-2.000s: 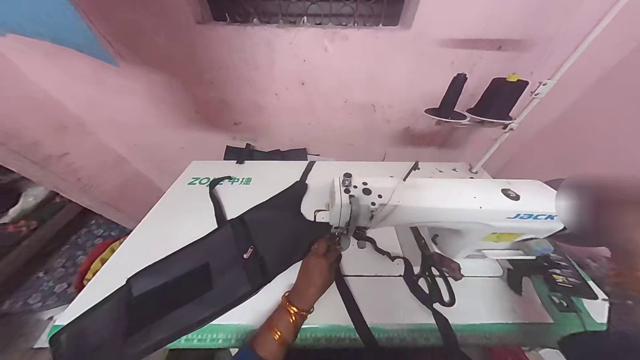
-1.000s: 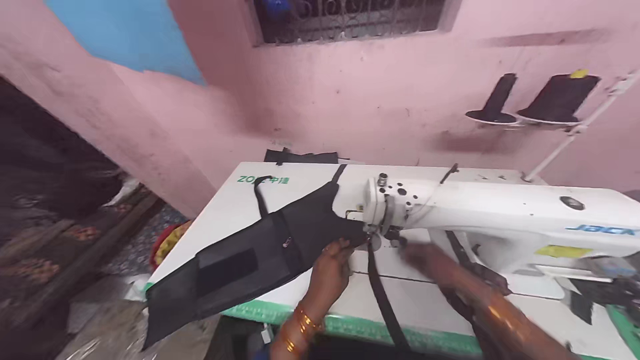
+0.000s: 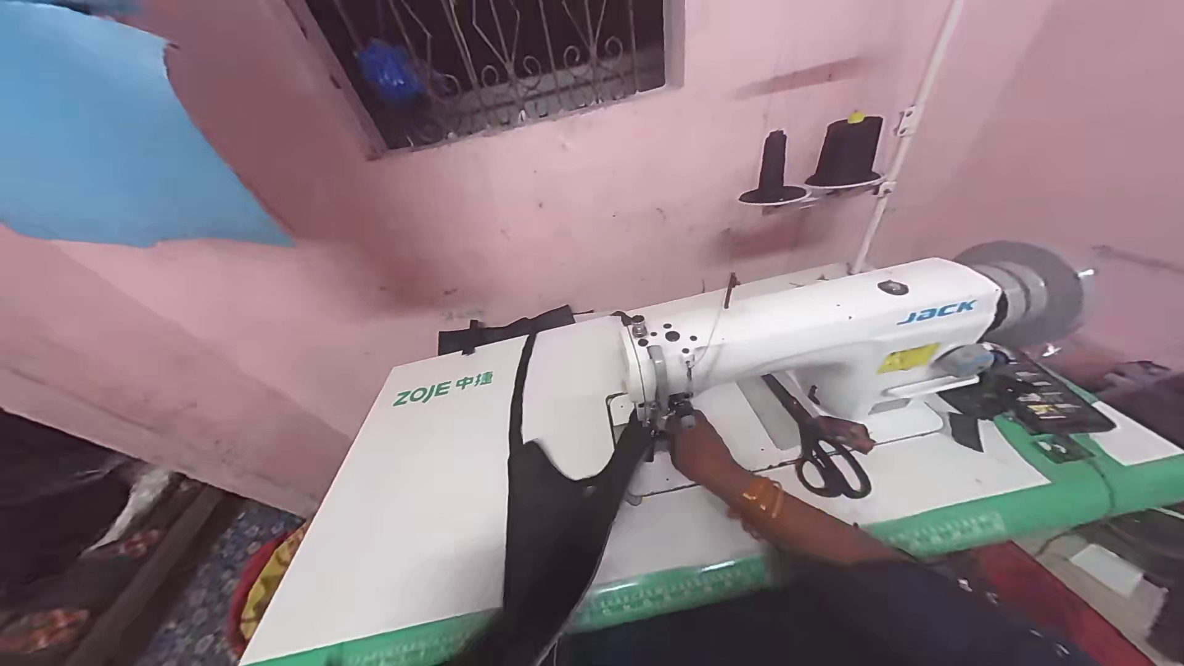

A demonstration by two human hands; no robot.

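My right hand [image 3: 698,450], with gold bangles at the wrist, is at the needle and presser foot area [image 3: 659,427] of a white Jack sewing machine [image 3: 795,324]. Its fingertips are partly hidden by the machine head, so their grip cannot be told. A black fabric piece [image 3: 555,518] runs from the presser foot down over the table's front edge, with a narrow strap [image 3: 520,388] extending up to the back. My left hand is not in view. Black-handled scissors [image 3: 835,467] lie to the right of my right hand, under the machine arm.
The white table [image 3: 416,499] has a green front edge. Black fabric [image 3: 504,331] lies at its back edge. Black thread cones [image 3: 849,153] stand on a rack by the pink wall. A dark tray [image 3: 1054,398] with small items sits right of the machine, near the handwheel [image 3: 1036,291].
The black fabric has turned, from lying out to the left to hanging down over the front edge. My left hand, at the presser foot before, has left the view.
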